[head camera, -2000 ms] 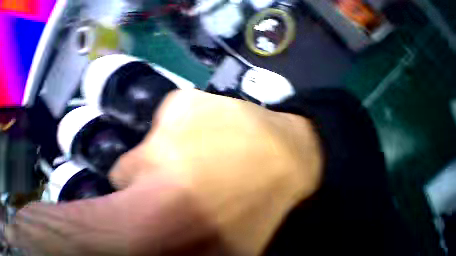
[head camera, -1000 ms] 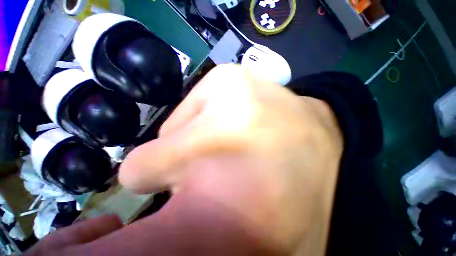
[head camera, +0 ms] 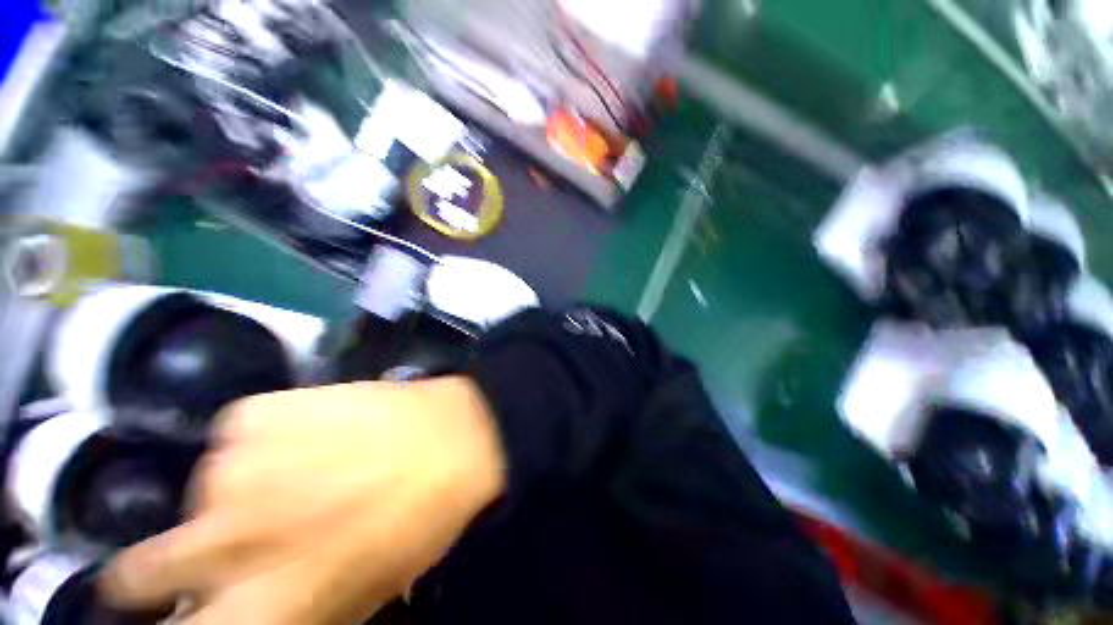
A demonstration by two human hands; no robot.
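Note:
Three dome cameras with white housings and glossy black balls stand in a row at the left: an upper one (head camera: 183,354), a middle one (head camera: 116,488) and a lower one (head camera: 46,586) cut off by the edge. My right hand (head camera: 336,488), bare with a black sleeve, reaches from the lower right across the front of the row. Its back faces me. Its fingertips are hidden or blurred near the lower cameras, so I cannot tell whether it holds anything. My left hand is not in view.
A white mouse (head camera: 480,291) and small grey block (head camera: 391,283) lie behind my wrist. Beyond are a yellow tape ring (head camera: 492,198), tangled wires and a parts tray (head camera: 620,171) with orange items. A tape roll (head camera: 92,263) stands at left. Several more dome cameras (head camera: 964,238) are at right.
The view has swung right and blurred, bringing more cameras into sight at the right. My right hand and the camera row now appear further left and lower in the picture.

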